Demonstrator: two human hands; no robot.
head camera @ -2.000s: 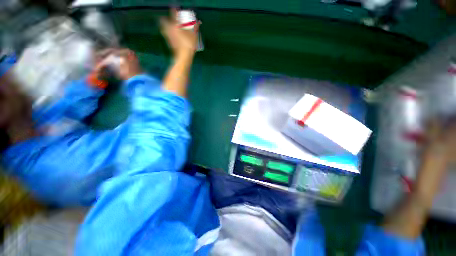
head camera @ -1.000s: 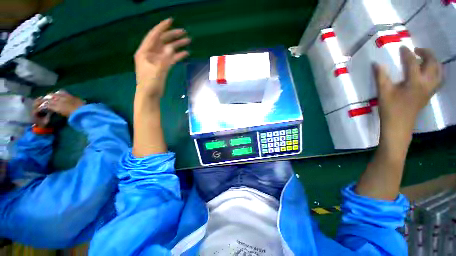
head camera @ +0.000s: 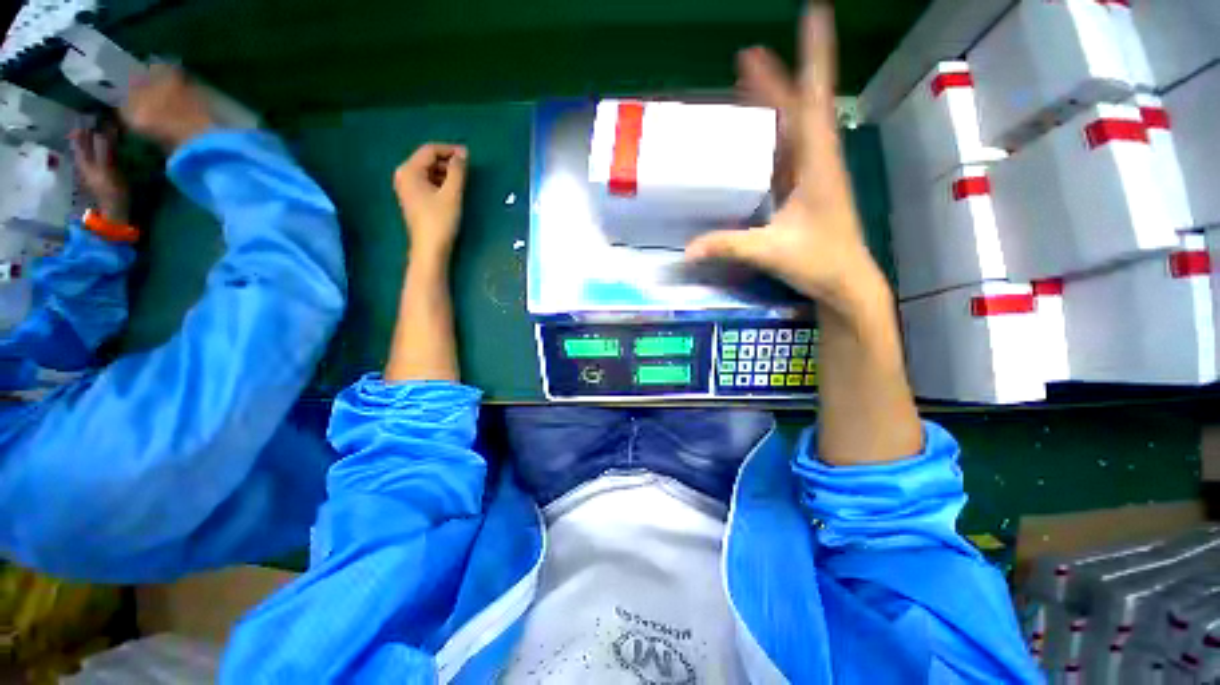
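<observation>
A closed white carton (head camera: 696, 167) with a red band near its left end lies on the steel pan of the counting scale (head camera: 575, 274). Green digits show on the scale's black front panel, with pale and yellow keys right of them. My right hand (head camera: 803, 201) is at the carton's right side, thumb and fingers spread around that end; whether it touches the carton I cannot tell. My left hand (head camera: 432, 181) is loosely curled over the green bench (head camera: 502, 201), left of the scale, and holds nothing that I can see.
Stacked white cartons (head camera: 1010, 221) with red marks stand right of the scale. A co-worker's blue sleeves (head camera: 254, 254) and hands are at the left, by white boxes (head camera: 38, 187) at the far left. Grey-white layers with red marks (head camera: 1137, 609) lie low at the right.
My right hand has moved left from the stacked cartons to the carton on the scale. My left hand has lowered and its spread fingers have curled. The co-worker's hands have moved up.
</observation>
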